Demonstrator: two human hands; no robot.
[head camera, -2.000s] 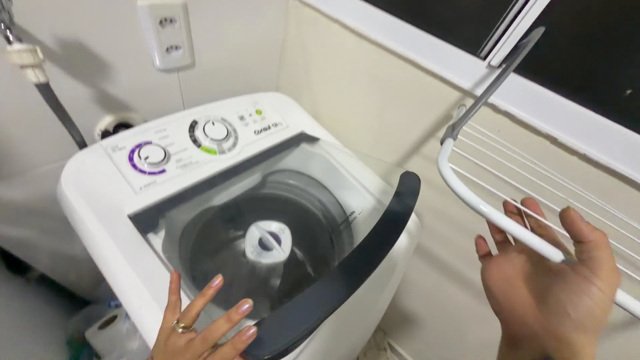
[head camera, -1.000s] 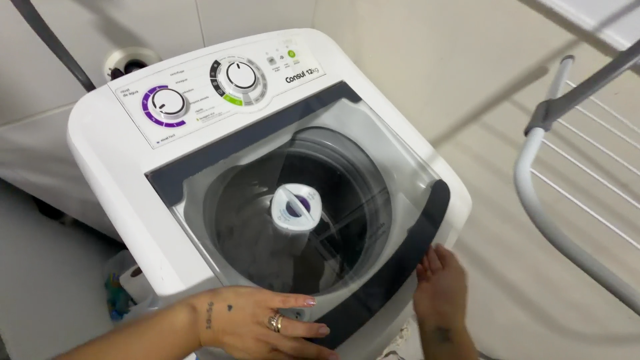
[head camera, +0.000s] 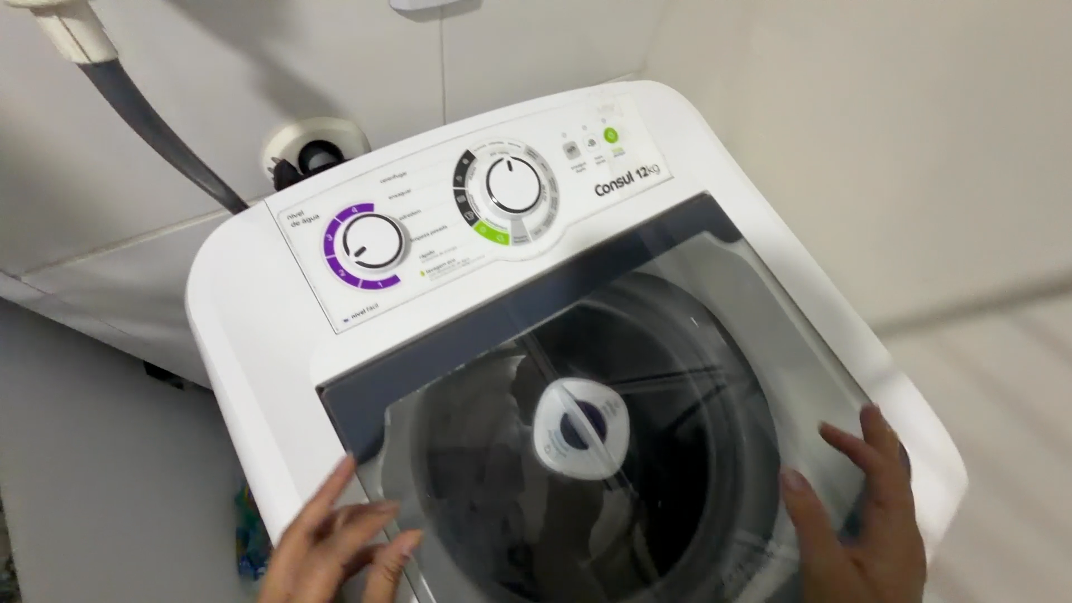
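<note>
A white Consul top-load washing machine (head camera: 243, 335) fills the middle of the head view, its clear lid (head camera: 796, 368) down over the drum. Through the lid I see a dark tub and a white agitator cap (head camera: 581, 429). Over the lid's left edge is my left hand (head camera: 339, 544), fingers apart and holding nothing. My right hand (head camera: 867, 519) is at the lid's right side, thumb and fingers spread, also holding nothing; whether either hand touches the lid I cannot tell. On the panel are a purple-ringed water level knob (head camera: 373, 240) and a larger program knob (head camera: 512, 185).
A grey hose (head camera: 155, 126) runs down behind the machine, beside a round wall fitting (head camera: 314, 151). Tiled wall (head camera: 536, 50) stands close behind, with another pale wall (head camera: 904, 151) to the right. Something blue and green (head camera: 251, 532) lies low on the left.
My right hand, earlier by the drying rack, is now over the right side of the lid. My left hand has moved to the lid's left edge. The view has moved closer to the control panel.
</note>
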